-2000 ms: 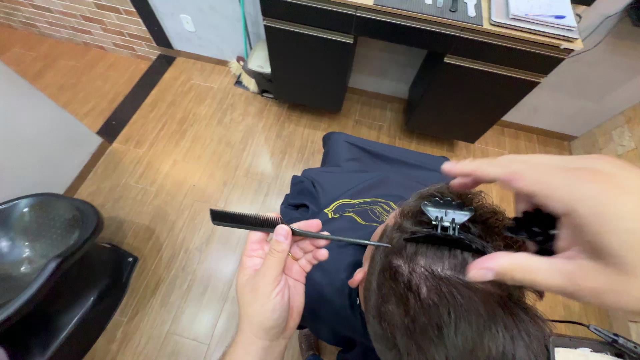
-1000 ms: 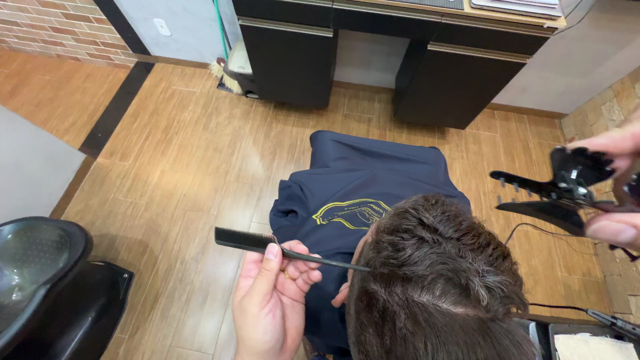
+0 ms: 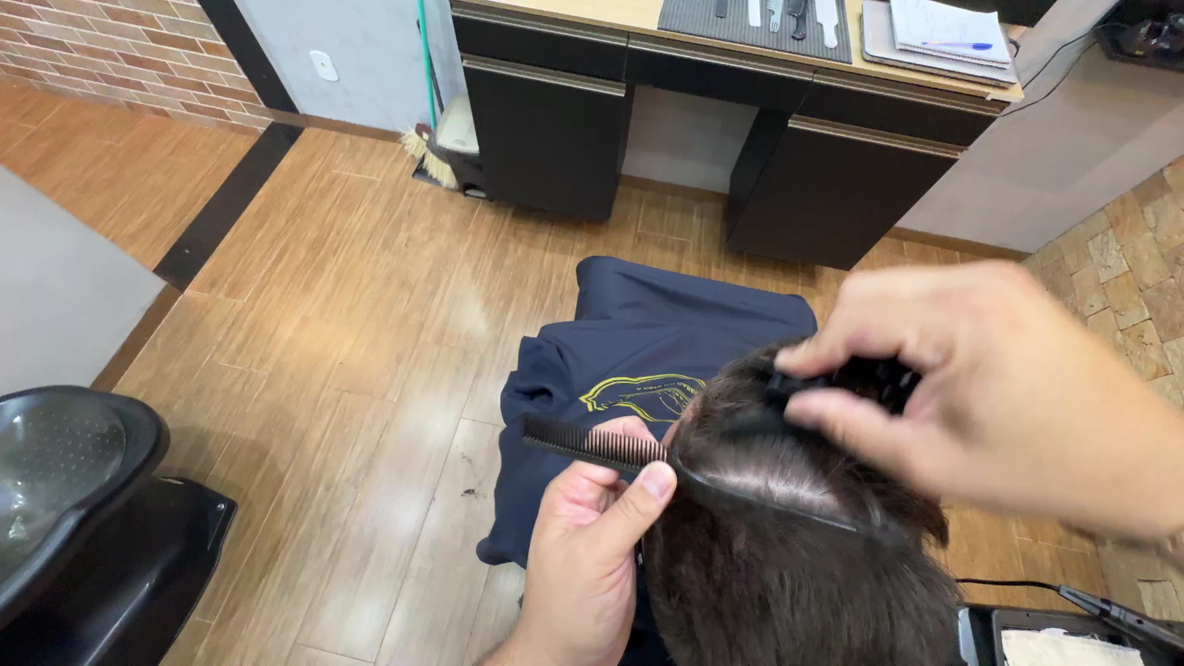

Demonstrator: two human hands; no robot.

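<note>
My left hand [image 3: 601, 532] pinches a black tail comb [image 3: 592, 444] between thumb and fingers, its teeth end pointing left. The comb's thin tail lies across the dark hair [image 3: 795, 583] of a seated person, beside a line of bare scalp. My right hand [image 3: 925, 398], slightly blurred, is on the hair above that line and holds a black hair claw clip [image 3: 869, 381], mostly hidden by the fingers. A navy cape [image 3: 684, 305] with a yellow printed emblem covers the person's body.
A dark cabinet counter [image 3: 721, 55] carries combs on a ribbed mat and a notebook with a pen. At left stands a black wash basin [image 3: 120, 435]. A broom [image 3: 430, 153] leans by the cabinet. A corded styling tool [image 3: 1110, 615] rests on a tray at lower right.
One second ago my right hand held the claw clip away from the head at the right; now it is on the hair. The comb's tail has moved farther across the head.
</note>
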